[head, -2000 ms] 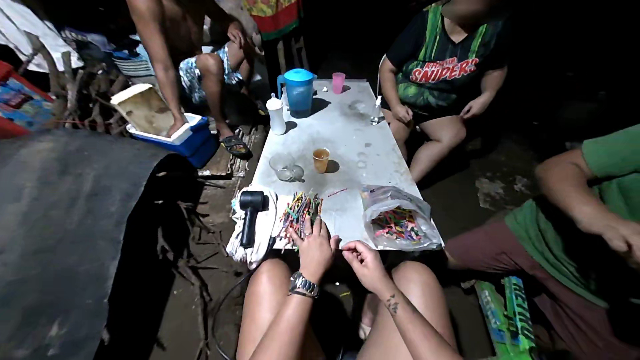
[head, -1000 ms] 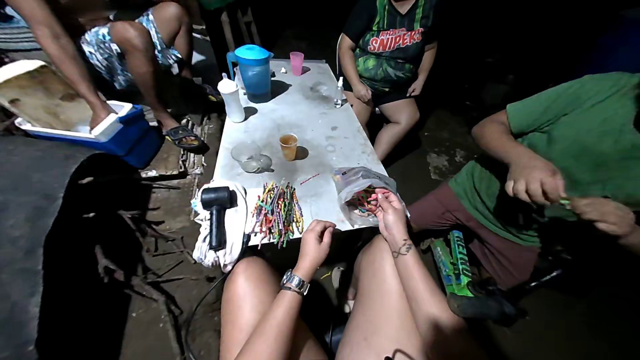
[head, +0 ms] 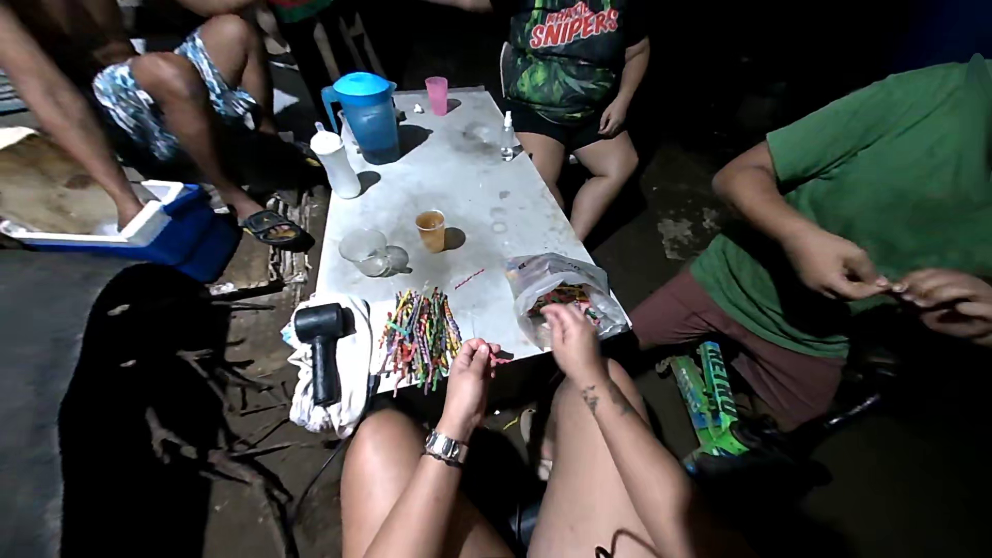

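At the table's near edge my left hand (head: 471,368), with a metal watch on its wrist, pinches a small red twisted strip (head: 498,359). My right hand (head: 572,333) is raised at the mouth of a clear plastic bag (head: 562,271) that holds many colourful twisted strips (head: 566,296); whether its fingers hold anything cannot be seen. Left of my left hand lies a spread bundle of colourful twisted strips (head: 421,337). One thin red strip (head: 470,279) lies alone farther up the white table (head: 496,209).
A black handheld fan-like device (head: 319,341) rests on a white cloth (head: 355,372) at left. Beyond are a glass bowl (head: 364,252), a cup of brown drink (head: 431,232), a white bottle (head: 335,164), a blue pitcher (head: 369,120), a pink cup (head: 437,96) and a small spray bottle (head: 508,139). People sit around.
My left hand has come off the bundle where it lay two seconds ago. My right hand went to the bag and is now at the near side of its opening. The view has shifted.
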